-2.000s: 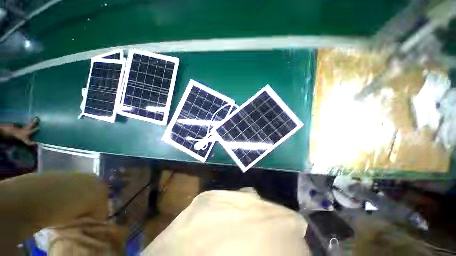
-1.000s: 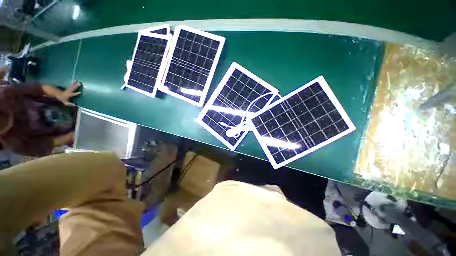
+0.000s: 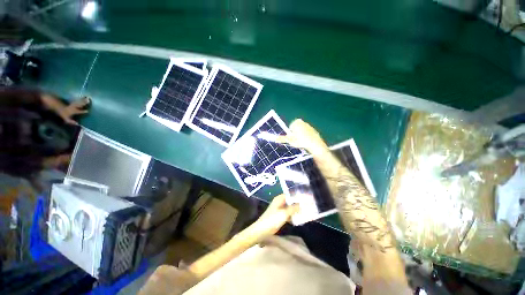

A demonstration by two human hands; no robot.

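Note:
Four framed solar panels show on the green bench. My left hand [image 3: 280, 211] holds the near left edge of the rightmost panel [image 3: 314, 187]. My right hand [image 3: 303, 136] reaches across that panel to the top right edge of the middle panel [image 3: 259, 147]; its fingers are blurred, so a grip cannot be told. A bundled white cable [image 3: 261, 179] lies at the near edge of the middle panel. Two more panels, one at the far left [image 3: 177, 94] and one beside it [image 3: 223, 105], lie side by side, with a corner of another frame behind them.
A glossy tan board [image 3: 429, 190] lies at the right, with crumpled white material [image 3: 512, 187] on its far side. A pale rail [image 3: 322, 86] runs along the bench. A grey instrument box [image 3: 86, 230] stands below left. Another person's hand [image 3: 73, 110] rests on the bench at left.
Both my hands have come into view at the two right panels. The view has shifted, and the instrument box now shows at lower left.

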